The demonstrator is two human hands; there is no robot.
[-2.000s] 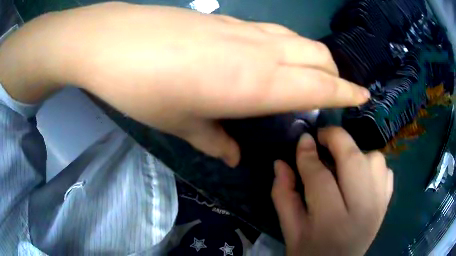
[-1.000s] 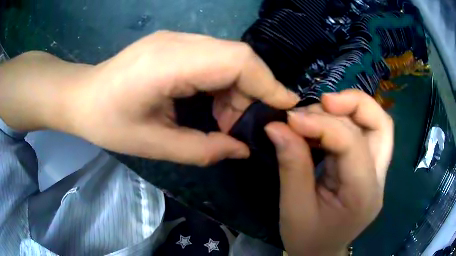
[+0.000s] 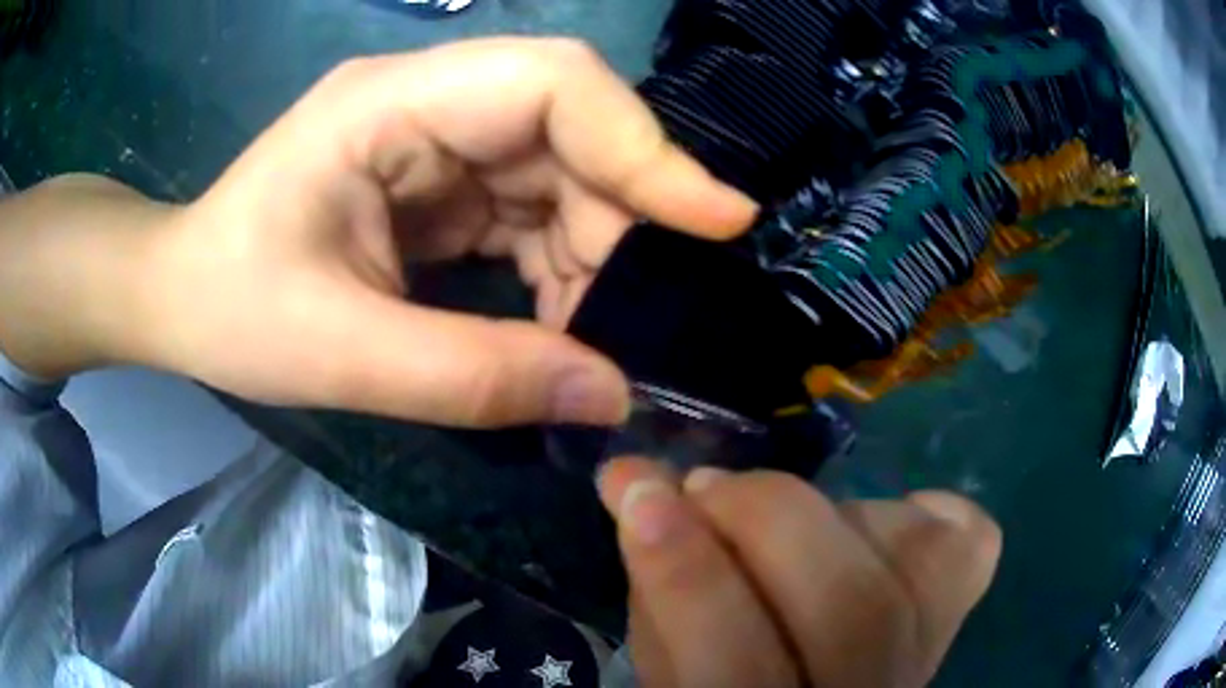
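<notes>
A dark display panel (image 3: 686,316) with a short orange tail at its right end is in my left hand (image 3: 444,242), held by its edges between thumb and index finger. My right hand (image 3: 807,565) is just below it, thumb and index finger pinched at the near edge of a clear, shiny film (image 3: 686,427) that shows as glare along the panel's lower edge. Whether the film is still joined to the panel cannot be told. A long row of stacked panels (image 3: 894,249) with a teal strip and orange tails stands right behind the held panel.
Black ribbed stacked parts (image 3: 766,94) stand beside the panel row at the back. A crumpled white piece (image 3: 1154,394) lies at the right near clear plastic strips (image 3: 1167,578). Another white piece is cut off at the top edge. A grey striped sleeve is at lower left.
My right hand has moved down and left, from the panel's right end to its near edge, where film glare now shows. My left hand keeps hold, and the panel now shows more of its face.
</notes>
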